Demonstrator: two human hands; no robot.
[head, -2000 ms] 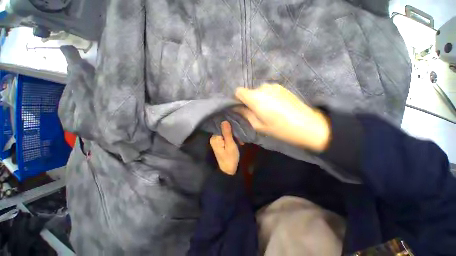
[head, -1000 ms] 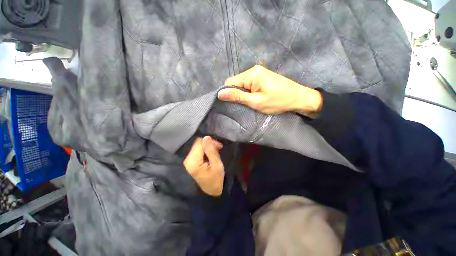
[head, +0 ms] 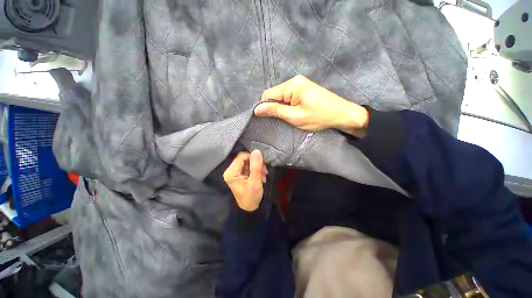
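A mottled grey zip jacket (head: 198, 64) with faint diamond lines spreads in front of me, its front zipper (head: 266, 43) running down the middle. My right hand (head: 315, 107) pinches the hem rib at the zipper's lower end and holds it folded up. The hem's inside (head: 338, 151) faces me, with a short pale stitched patch (head: 303, 146). My left hand (head: 248, 177) is just below the fold, thumb up against the underside near a curved seam. Its fingers are curled; whether they grip cloth or a small tool cannot be told.
A second grey garment (head: 140, 244) with a zipper is heaped at lower left. A blue perforated basket (head: 35, 157) stands at the left edge. A grey machine (head: 52, 26) is at upper left; a white sewing machine head (head: 516, 35) is at upper right.
My right hand first came to the zipper's lower end and folded the hem up, showing its underside; it then stayed. My left hand has moved slightly up and right to the underside.
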